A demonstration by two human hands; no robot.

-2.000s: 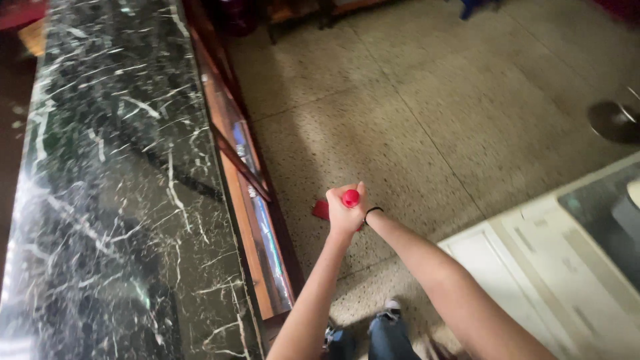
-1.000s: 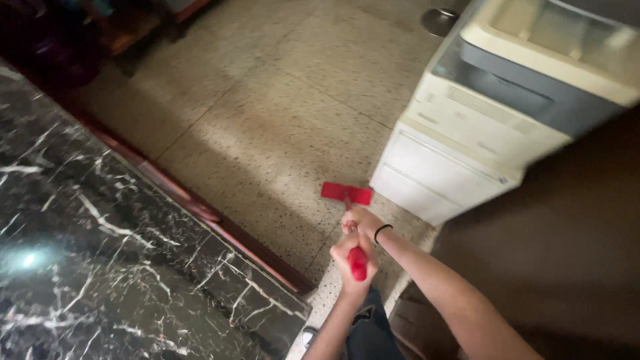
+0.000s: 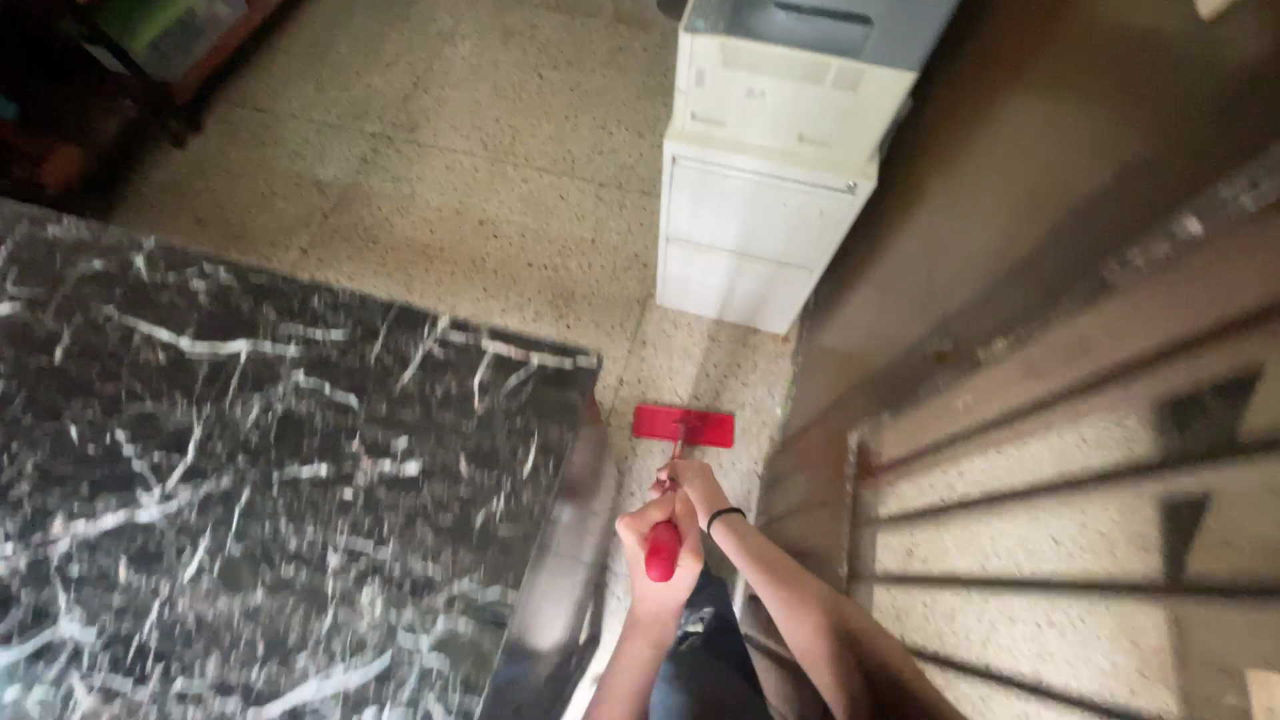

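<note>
A long-handled tool with a flat red rectangular head [image 3: 683,426], a mop or broom by its look, reaches down to the speckled floor. My left hand [image 3: 658,545] is closed around the top of its handle, whose rounded red end sticks out above the fist. Lower on the same handle grips my right hand [image 3: 697,484], with a black band on its wrist. Most of the shaft is hidden by the hands. The tool's head lies just beyond them, between the counter and the brown wall.
A dark marble countertop [image 3: 260,480] with white veins fills the left. Ahead stands a white drawer cabinet [image 3: 750,235] beneath a pale and grey machine. Dark bars [image 3: 1020,585] cross the right side. Shelving [image 3: 175,50] shows at the top left.
The view has swung and moved along the counter to its corner. Both hands stay on the handle; the red head, mostly hidden two seconds ago, now shows fully in the narrow gap.
</note>
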